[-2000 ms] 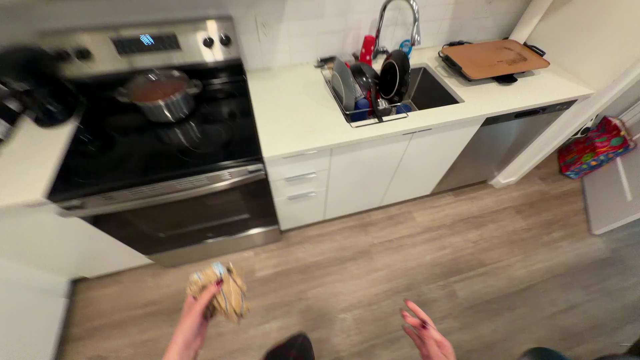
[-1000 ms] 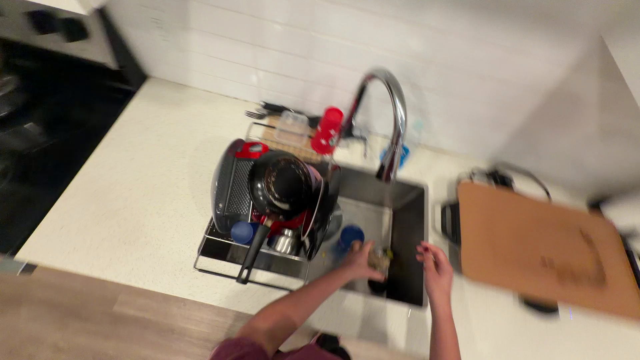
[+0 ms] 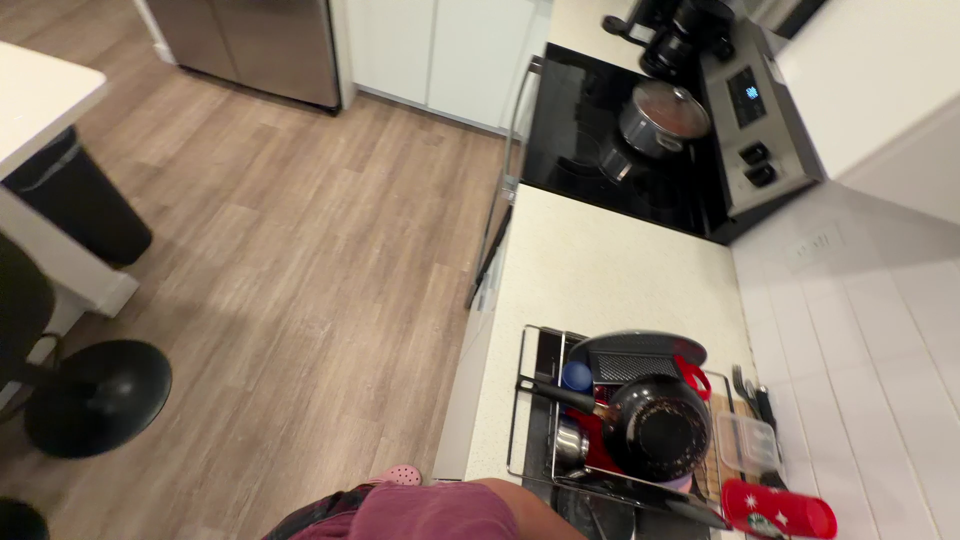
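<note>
Neither of my hands shows in the head view; only a sleeve and part of an upper arm enter at the bottom, beside the counter edge. Nearest to the arm is the wire dish rack (image 3: 512, 420) over the sink. It holds a black frying pan (image 3: 660, 427) turned bottom up, a box grater (image 3: 634, 367), a blue cup (image 3: 577, 375) and a small steel vessel (image 3: 571, 444). A red cup (image 3: 780, 510) with white stars lies beside the rack, near a clear plastic container (image 3: 748, 442).
A lidded steel pot (image 3: 664, 120) sits on the black glass stove (image 3: 570, 127). A black trash bin (image 3: 82, 195) stands under the white countertop (image 3: 45, 90) at the left. Below it is a round black stool base (image 3: 97, 397) on the wood floor (image 3: 300, 300).
The view has swung from the sink to the floor and stove. Two seconds ago my left hand held a crumpled tan item; one second ago both hands were at the sink. Both are now out of sight.
</note>
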